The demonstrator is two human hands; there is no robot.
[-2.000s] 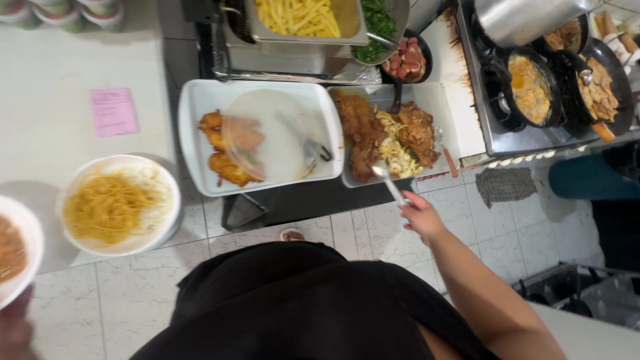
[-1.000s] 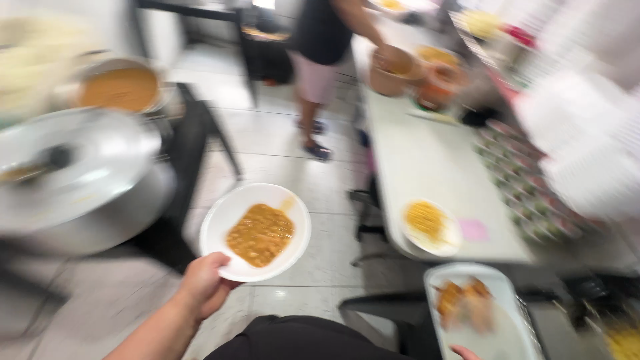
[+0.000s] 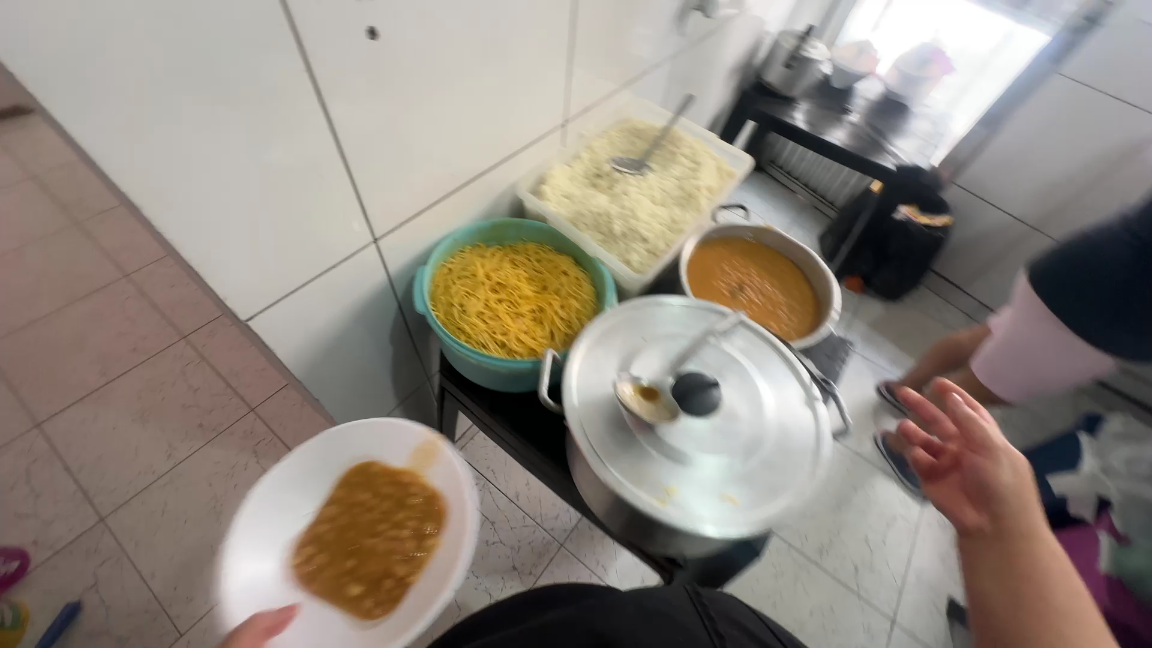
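Note:
My left hand (image 3: 261,625), mostly out of view, holds a white plate (image 3: 261,531) with brown beans on it by the near rim. Raised at the right, my right hand (image 3: 967,454) is empty with its fingers apart. Between them stands a large aluminium pot with its lid (image 3: 747,450) on, and a ladle (image 3: 646,399) lies on the lid beside the black knob. Behind it are a turquoise tub of spaghetti (image 3: 513,297), a plastic container of white rice (image 3: 630,198) with a metal spoon in it, and a metal pot of beans (image 3: 756,279).
The pots stand on a black table (image 3: 540,450) against a white tiled wall (image 3: 432,99). A person (image 3: 1035,324) stands at the right. Another dark table (image 3: 810,126) bears pots near the bright window, with a black bag (image 3: 891,234) by it.
The view has swung to the pots by the wall. The spoon in my right hand two seconds ago is no longer there. My left hand still holds the plate of beans.

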